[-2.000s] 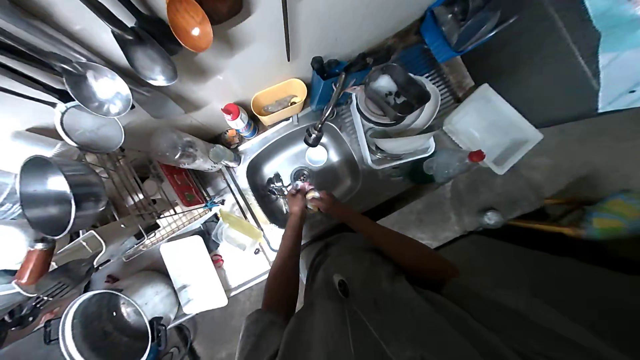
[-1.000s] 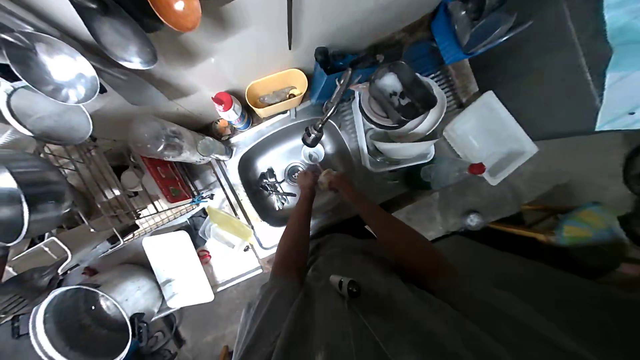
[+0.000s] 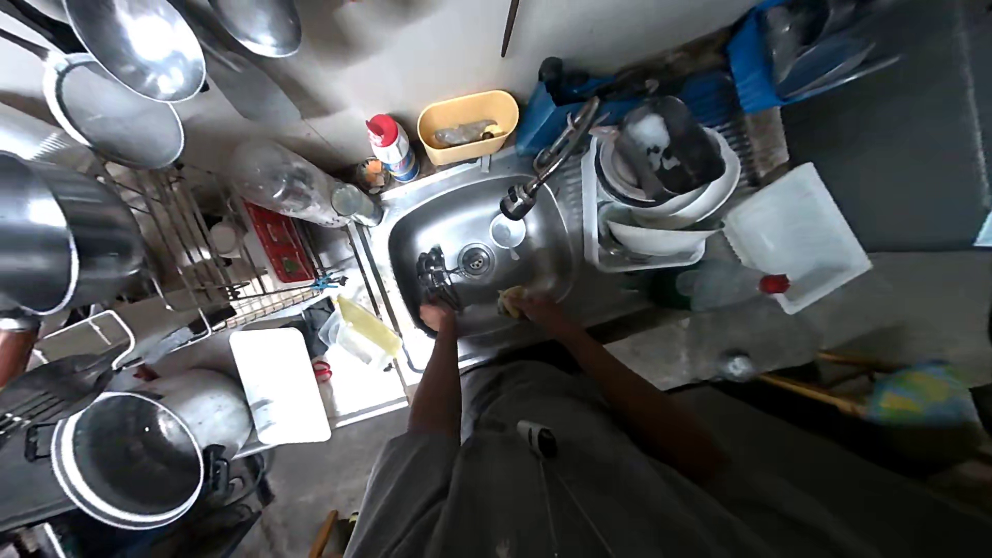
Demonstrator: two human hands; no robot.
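Note:
My left hand (image 3: 438, 315) is at the lower left of the stainless steel sink (image 3: 473, 182), touching the near end of a bunch of dark metal utensils (image 3: 435, 271); whether its fingers grip one, I cannot tell. A yellowish sponge or cloth (image 3: 511, 301) is held in my right hand (image 3: 537, 305), over the sink's near side. Between the hands and the faucet lies the drain (image 3: 475, 261). A small white cup (image 3: 508, 231) stands under the faucet head (image 3: 518, 203).
Right of the sink, a white dish rack (image 3: 593, 232) holds stacked bowls and a dark container (image 3: 670, 147). Behind stand a yellow tub (image 3: 468, 108) and a red-capped bottle (image 3: 394, 147). A white board (image 3: 279, 385) and large pot (image 3: 128, 457) are at left.
My hands were close together near the drain; now they are apart, the left one over by the utensils at the sink's left side.

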